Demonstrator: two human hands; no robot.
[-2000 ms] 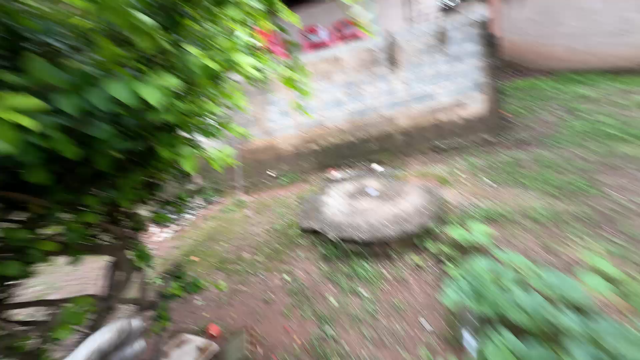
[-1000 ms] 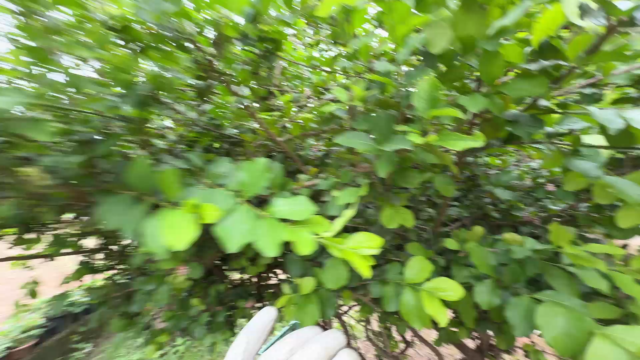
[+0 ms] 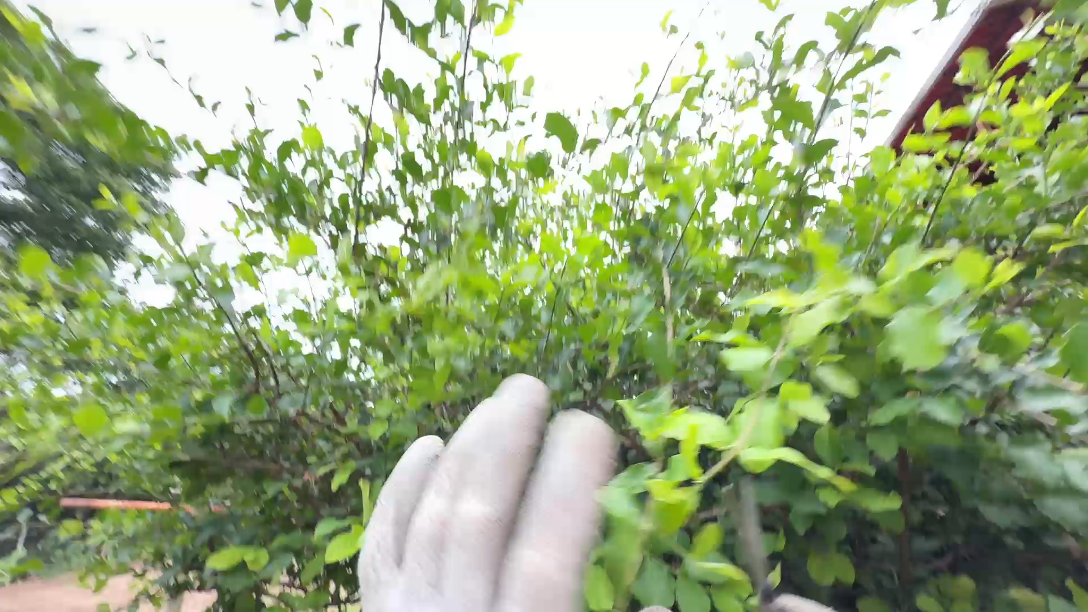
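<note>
My left hand [image 3: 493, 510], in a whitish glove, reaches up from the bottom centre, its back toward me. Its fingers point into a leafy green bush [image 3: 510, 297], slightly apart; nothing shows between them, and the palm is hidden. A small piece of my right hand [image 3: 799, 604], also pale-gloved, shows at the bottom edge to the right. Close above it is a narrow grey blurred thing [image 3: 750, 527] among the leaves; whether it is a blade or a stem, and whether the hand holds it, I cannot tell. A light green leafy shoot [image 3: 765, 416] arches between the hands.
Thin upright stems [image 3: 370, 127] rise against a bright sky. The dark red edge of a roof [image 3: 960, 85] is at the upper right, and a dark tree [image 3: 76, 204] at the left. Bare reddish ground [image 3: 76, 592] and an orange bar [image 3: 115, 504] show at the lower left.
The view has swung from the yard to the bush, then upward. More of a gloved hand shows than a second ago, now up against the leaves.
</note>
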